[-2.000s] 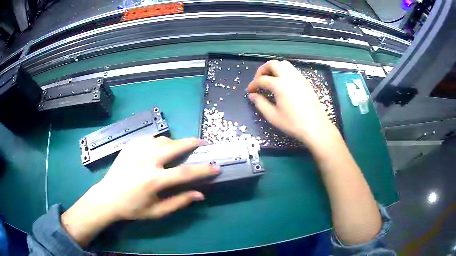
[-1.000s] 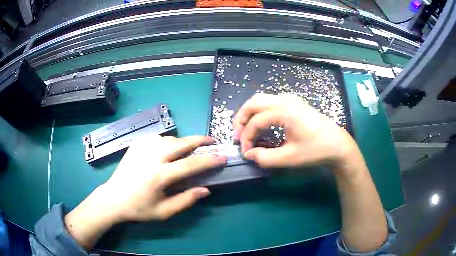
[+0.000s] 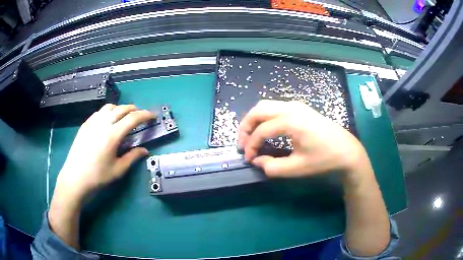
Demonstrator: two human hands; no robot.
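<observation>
A dark bar-shaped housing stack [image 3: 203, 177] lies in front of me, with small dots along its centre strip and paired round holes at its left end. My right hand [image 3: 299, 137] is over its right end, thumb and fingertips close together at the top; any small part between them is hidden. My left hand [image 3: 101, 147] grips a second, single housing bar [image 3: 165, 133] further left, fingers over its top and thumb at its near side. The black tray [image 3: 213, 96] behind my right hand holds many small bright metal fasteners [image 3: 226, 124].
Another dark housing stack [image 3: 76, 94] stands at the back left beside a black block [image 3: 20, 96]. A whitish clear plastic piece [image 3: 370, 96] lies right of the tray. Metal conveyor rails with an orange carrier [image 3: 299, 6] run behind. Grey machine framing is at the right.
My right hand came from the tray to the near stack and stays there. My left hand left that stack and moved left onto the single bar. The orange carrier shifted right.
</observation>
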